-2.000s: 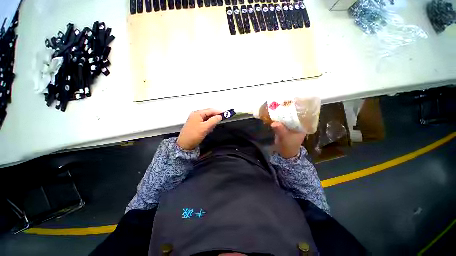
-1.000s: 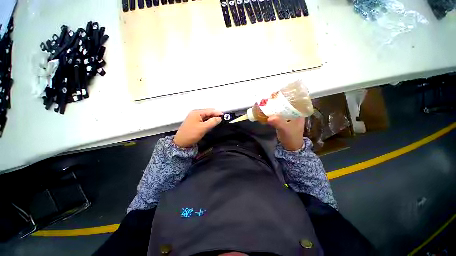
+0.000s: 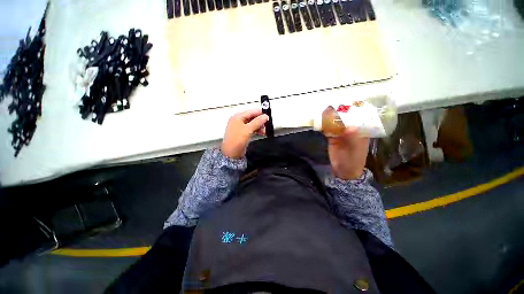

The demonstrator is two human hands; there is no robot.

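My left hand (image 3: 242,133) holds a black strap tab (image 3: 266,109) between thumb and fingers, at the table's near edge. The tab stands lengthwise away from me, with its pale round dot showing near the far end. My right hand (image 3: 348,152) grips the glue bottle (image 3: 368,119), which lies nearly level, its pale nozzle pointing left toward the tab. Whether the nozzle tip touches the tab is too blurred to tell. Rows of laid-out tabs (image 3: 324,14) lie on the far part of the pale work board (image 3: 276,63).
A heap of loose tabs (image 3: 118,72) with a white crumpled scrap (image 3: 84,80) lies left of the board. A longer black heap (image 3: 26,86) is at far left. Clear bags (image 3: 474,17) lie at the far right. Open cardboard boxes (image 3: 454,140) stand below the table at right.
The tab in my left hand has turned from pointing right to pointing away from me. The bottle has tipped from slanted to nearly level and its nozzle has moved back. The view has shifted left.
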